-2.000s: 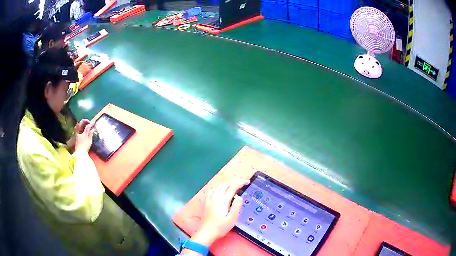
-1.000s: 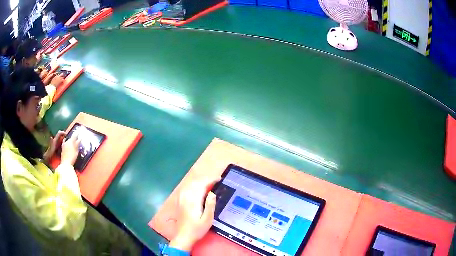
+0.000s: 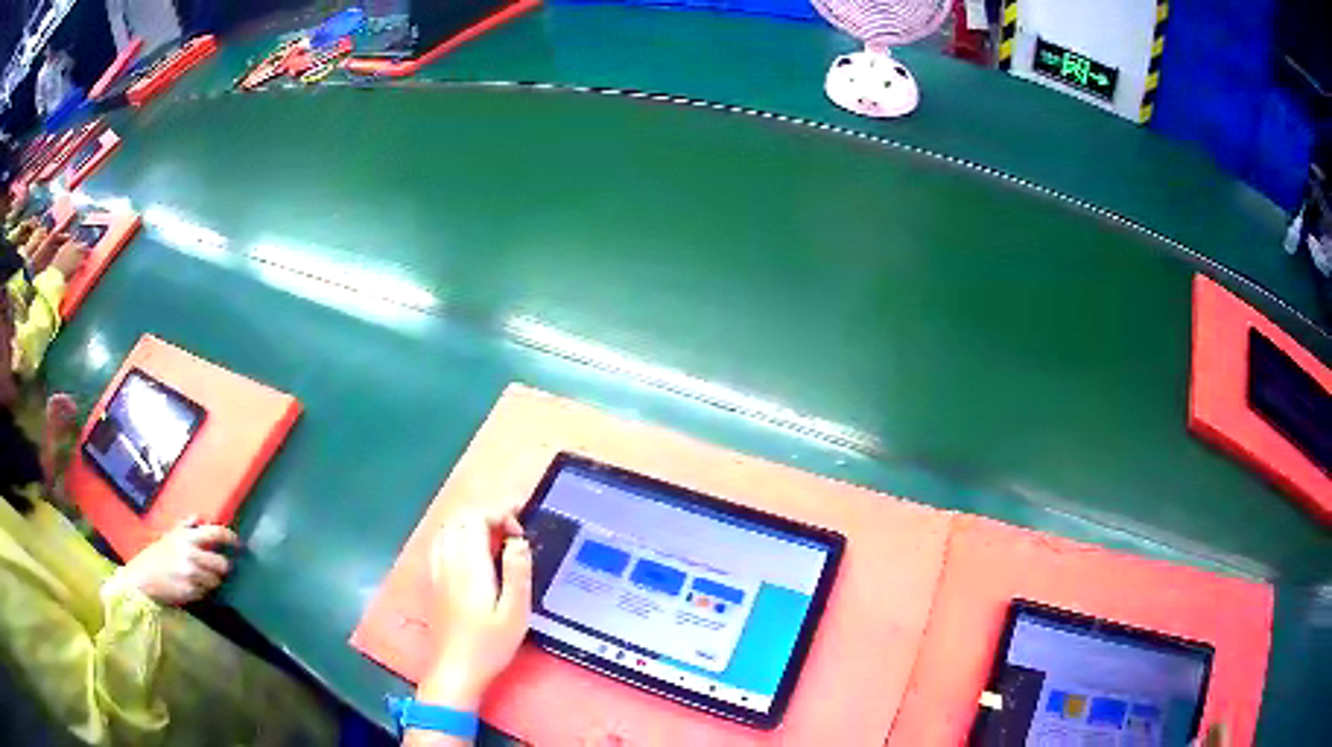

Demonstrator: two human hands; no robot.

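A tablet (image 3: 679,584) lies on an orange-red foam tray (image 3: 877,504) in front of me. Its lit screen shows a pale window with blue pictures, a dark block at left and a teal block at right. My left hand (image 3: 479,591), with a blue wrist band, is at the tablet's short left edge, fingers curled; whether it grips the edge is unclear. A second tablet (image 3: 1118,664) with a similar screen lies on the tray to the right, cut off by the bottom edge. A small fingertip-like bit of my right hand (image 3: 1215,734) shows at its lower right corner.
At left, a person in yellow has a hand (image 3: 183,562) beside another foam tray (image 3: 241,416) with a tablet. A further tray (image 3: 1220,358) with a dark tablet is at far right. A pink-white fan (image 3: 874,80) stands across the green bench (image 3: 657,234).
The view has swung right, bringing more of the second tablet and the far-right tray into view. The first tablet's screen went from icons to the window with blue pictures. The neighbour's hand left their tablet.
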